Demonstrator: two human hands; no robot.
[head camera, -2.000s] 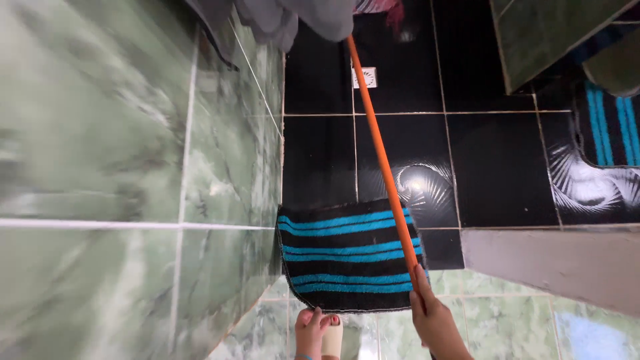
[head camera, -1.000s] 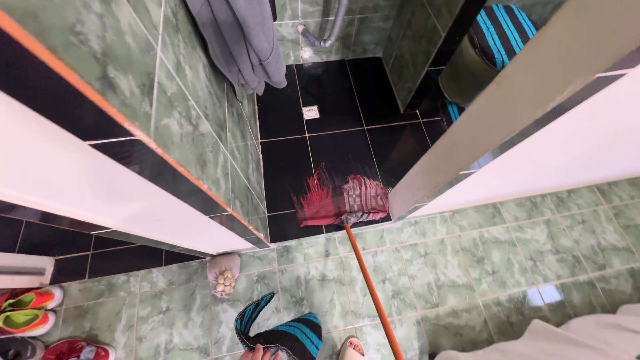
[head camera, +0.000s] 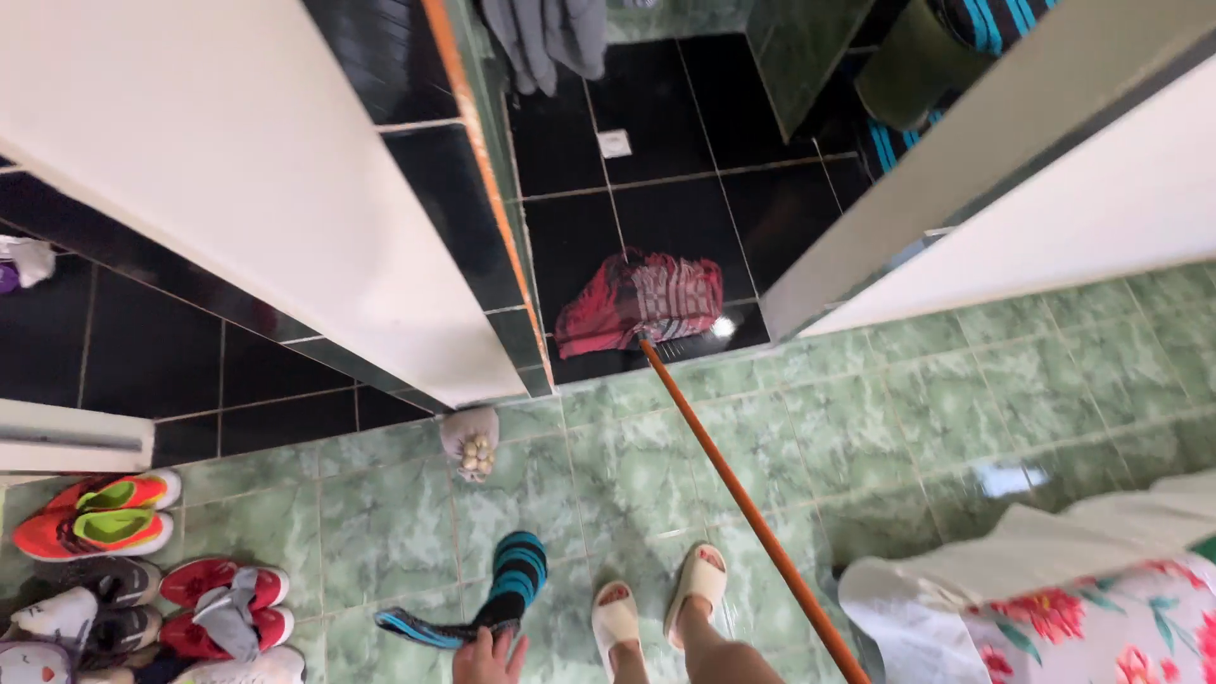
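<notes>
At the bottom edge my left hand (head camera: 489, 655) grips a black and blue striped mat (head camera: 518, 575), which hangs bunched over the green floor. My right hand is out of the frame. An orange pole (head camera: 750, 508) runs from the lower right up to a red, white and black cloth (head camera: 665, 294) at its far end. That cloth lies bunched on the black floor tiles just inside the doorway. My feet, in cream slides (head camera: 698, 589), stand between the mat and the pole.
Several shoes (head camera: 119, 513) are at the lower left. A small sack (head camera: 470, 442) stands by the wall end. A grey cloth (head camera: 551, 43) hangs above the black tiles, near a floor drain (head camera: 615, 143). Door frame (head camera: 950, 190) and flowered fabric (head camera: 1073, 617) are to the right.
The striped mat, spread over the black tiles two seconds ago, is now bunched in my left hand outside the doorway. My right hand, earlier on the pole, has left view. The view has moved back.
</notes>
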